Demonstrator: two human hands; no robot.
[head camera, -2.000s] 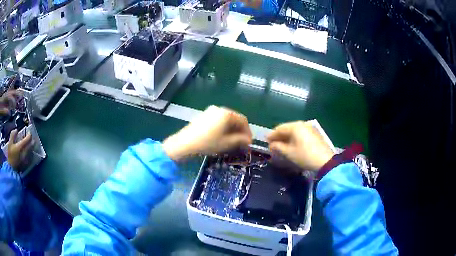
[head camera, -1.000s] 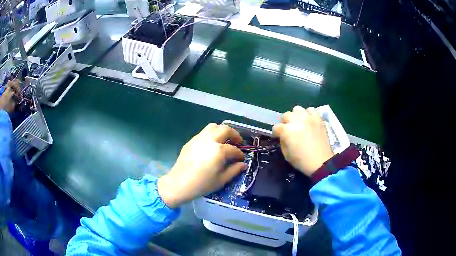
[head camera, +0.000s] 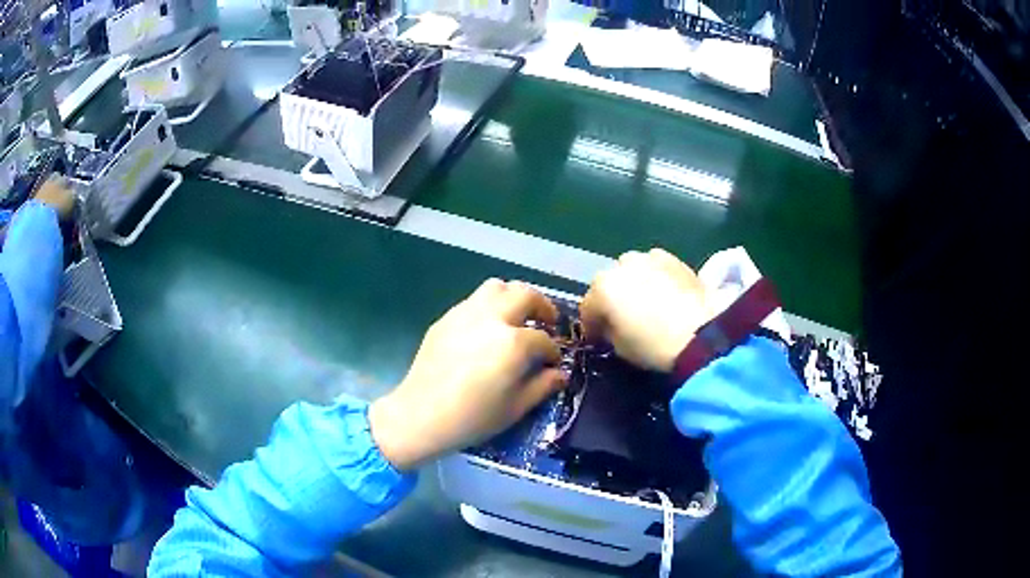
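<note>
A white open housing (head camera: 542, 510) stands on the green bench in front of me. Inside it are a blue circuit board (head camera: 514, 444) at the left and a black module (head camera: 633, 435) at the right. Thin wires (head camera: 578, 339) run between them near the far end. My left hand (head camera: 474, 373) is over the board, its fingertips at the wires. My right hand (head camera: 646, 311) is at the far edge, its fingertips on the same wires. Both hands seem to pinch the wires; the exact hold is hidden. A white strap (head camera: 666, 536) hangs over the near edge.
White flakes (head camera: 836, 378) lie right of the housing, beside a crumpled white lump (head camera: 729, 271). Other white housings (head camera: 367, 124) stand beyond at the left and back. Another worker's hand (head camera: 54, 195) and blue sleeve are at far left. White sheets (head camera: 732, 64) lie at the back.
My left hand came down from above the housing to the wires. My right hand has moved left toward it, close to my left fingertips. The other worker's arm has moved up.
</note>
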